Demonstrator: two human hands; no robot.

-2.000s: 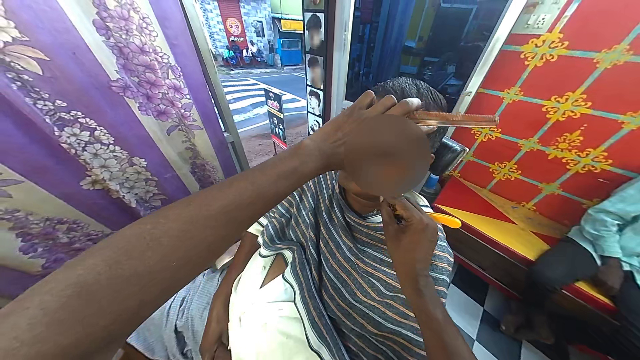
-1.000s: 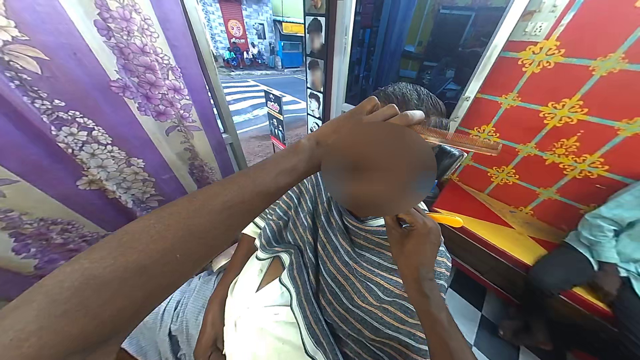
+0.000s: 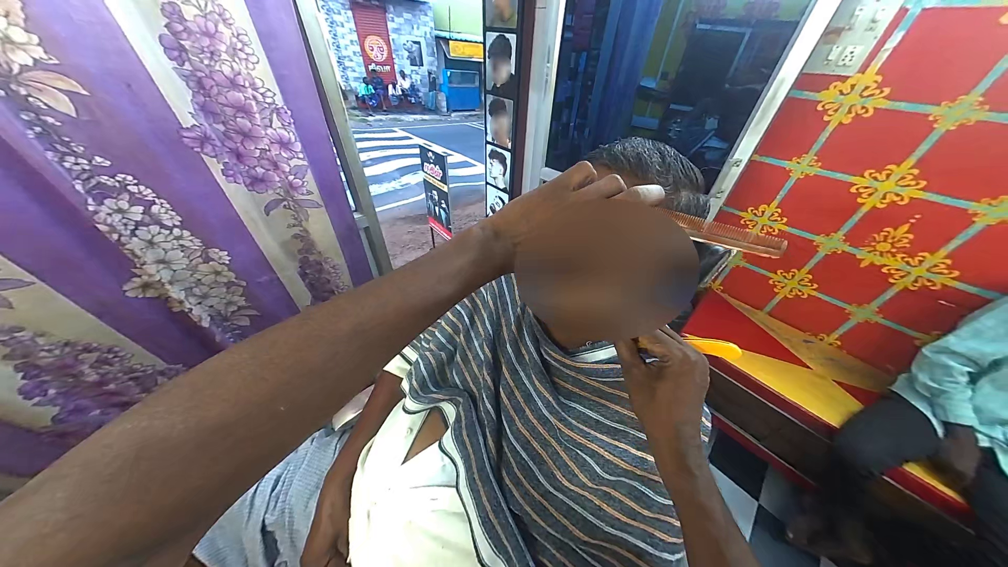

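Note:
My left hand (image 3: 579,197) lies at the forehead of a seated person, its fingers bent near the short grey-black hair (image 3: 650,161). A brown translucent comb (image 3: 736,234) juts out to the right from under these fingers, its teeth showing; the grip on it is partly hidden. Below the chin, my right hand (image 3: 669,378) pinches a tool with a yellow-orange handle (image 3: 713,346), likely a razor. Its working end is hidden by the fingers and a blurred area over the face. A grey striped cloth (image 3: 583,441) drapes the person's chest and shoulders.
Purple floral curtain (image 3: 228,102) hangs at left. A red and yellow bench (image 3: 787,374) runs along the patterned red wall (image 3: 906,228) at right, with another person (image 3: 957,386) sitting there. A strip of hairstyle pictures (image 3: 499,118) stands by the doorway.
The comb in my left hand has tilted, its outer end now lower and its teeth more visible than two seconds ago. My right hand stays by the chin with the yellow-orange handle.

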